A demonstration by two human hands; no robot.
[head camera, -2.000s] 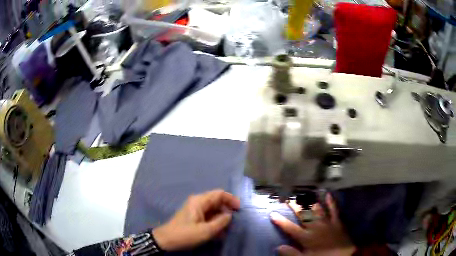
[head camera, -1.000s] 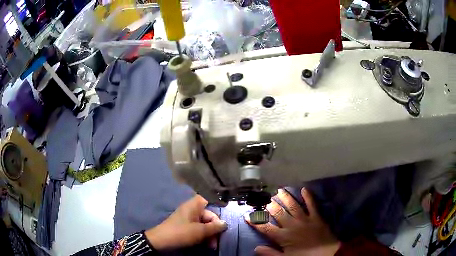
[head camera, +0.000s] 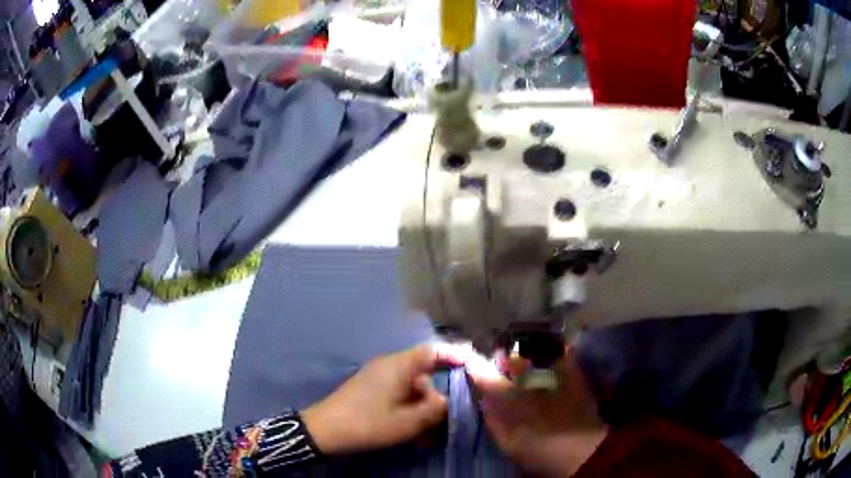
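Observation:
A grey-blue garment panel [head camera: 317,308] lies on the white table and runs under the machine head. My left hand [head camera: 378,401] pinches the cloth with thumb and forefinger just left of the lit needle area [head camera: 467,357]. My right hand [head camera: 546,415], blurred and partly behind the presser parts, holds the other side of a narrow raised fold of cloth. The fold runs between both hands toward me. The cream sewing machine head [head camera: 672,261] hides the needle and part of my right fingers.
A crumpled pile of grey-blue pieces [head camera: 271,159] lies at left rear, beside a yellow-green strip [head camera: 205,280]. Narrow strips [head camera: 91,359] hang far left by a second machine [head camera: 47,261]. A red block [head camera: 636,51] stands behind the head. Red and yellow loop handles [head camera: 829,415] are at right.
My right hand has gone from lying spread flat on the cloth to gripping a fold. My left fingertips have moved closer to the needle area. The view has shifted back and forth sideways.

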